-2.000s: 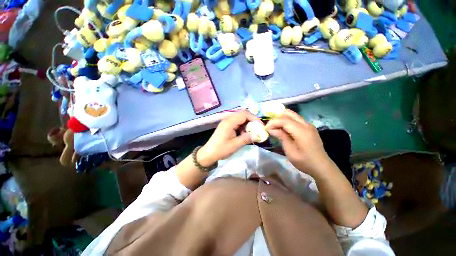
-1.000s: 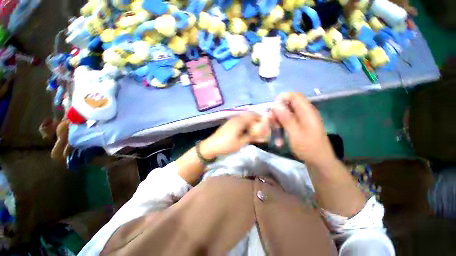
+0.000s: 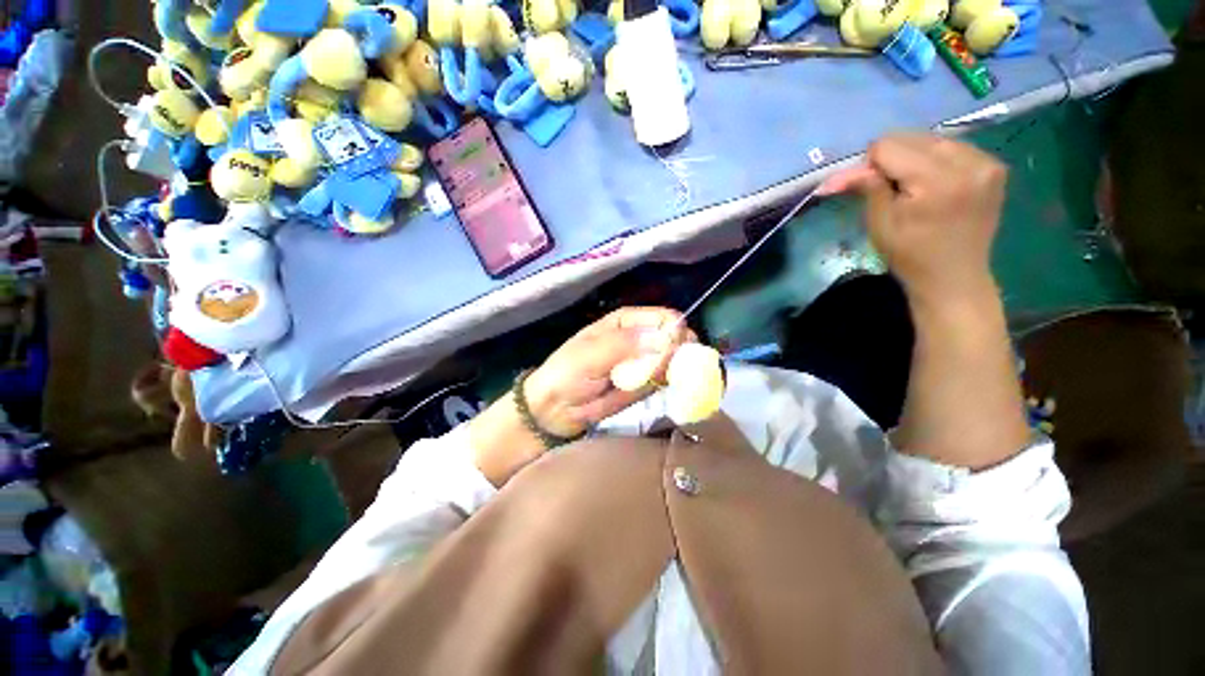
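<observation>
A pale yellow plush piece [image 3: 695, 383] is held in the fingertips of my left hand [image 3: 601, 370], at the lap before the table edge. A pale thread [image 3: 751, 251] runs taut from the piece up to my right hand [image 3: 932, 198]. My right hand is raised to the right, over the table's front edge, with its fingertips pinched on the thread. No needle can be made out.
A long table [image 3: 397, 297] with a grey-blue cover bears a heap of yellow-and-blue plush toys [image 3: 330, 60], a phone [image 3: 489, 198], a white cylinder [image 3: 652, 79], a slim metal tool [image 3: 793, 50], a green packet [image 3: 962, 61] and a white plush [image 3: 225, 284] beside a white cable.
My right hand has moved away from my left, up and to the right, drawing the thread taut. My left hand still holds the plush piece. The view has shifted.
</observation>
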